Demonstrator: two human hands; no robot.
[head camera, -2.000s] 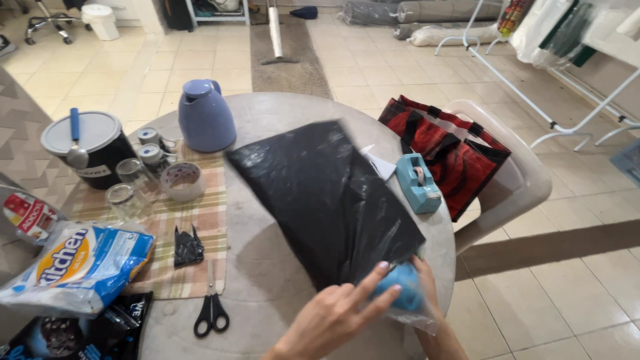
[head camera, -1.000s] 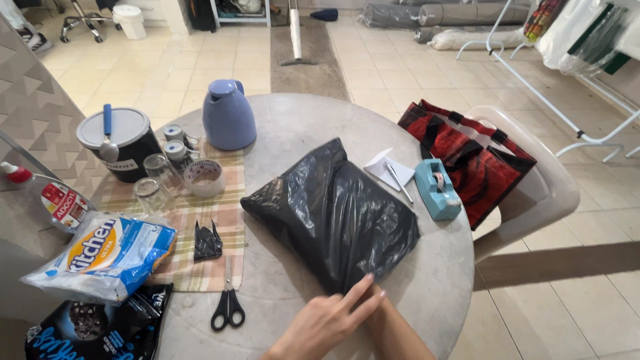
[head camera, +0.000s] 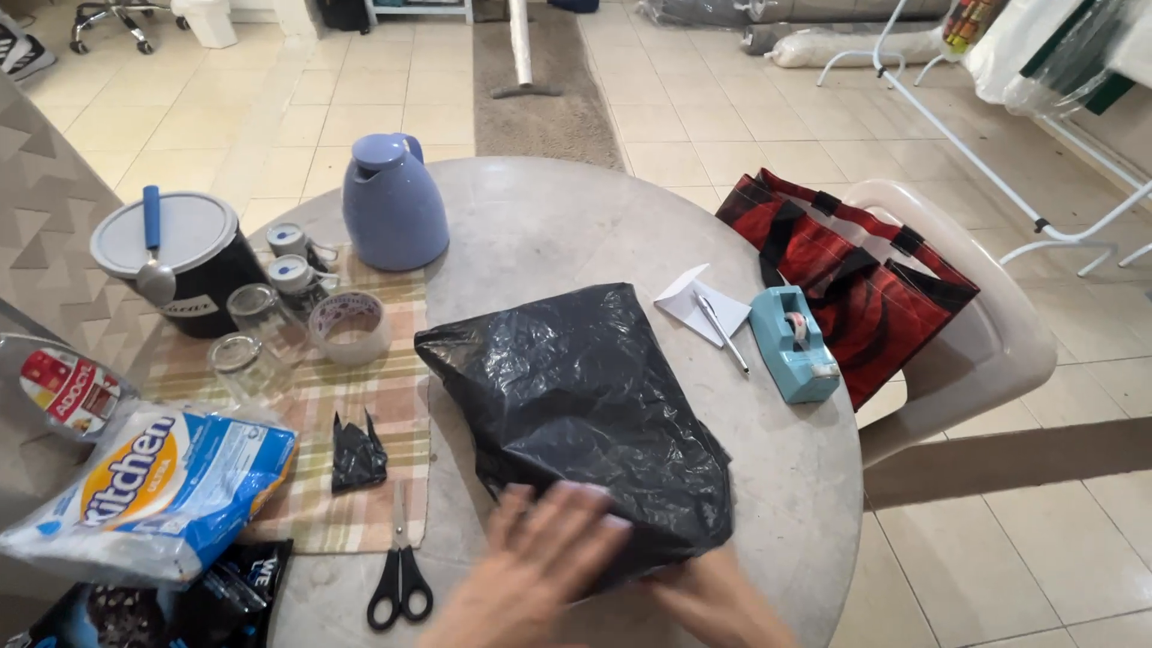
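Note:
A black plastic bag (head camera: 576, 387) lies on the round grey table (head camera: 576, 207) with its near end at my hands. My left hand (head camera: 549, 558), blurred, rests with fingers spread on the bag's near left edge. My right hand (head camera: 711, 598) is at the near right edge, its fingers partly hidden under the bag, so its grip cannot be told. Black-handled scissors (head camera: 399, 576) lie left of my left hand. Beyond the bag's right side are a white paper envelope (head camera: 693, 301), a pen (head camera: 722, 333) and a blue tape dispenser (head camera: 792, 346).
On the left, a checked cloth (head camera: 396, 396) bears a tape roll (head camera: 349, 328), upturned glasses (head camera: 247, 369) and a black plastic scrap (head camera: 358, 454). A blue thermal jug (head camera: 393, 202), a lidded tub (head camera: 180, 261) and a kitchen-paper pack (head camera: 153, 495) stand around it. A red bag (head camera: 864, 279) sits on a chair (head camera: 1008, 360).
Two seconds ago the black bag was lifted and tilted, with a blue item in clear plastic at its near end. Now the bag lies on the table and the blue item is out of sight.

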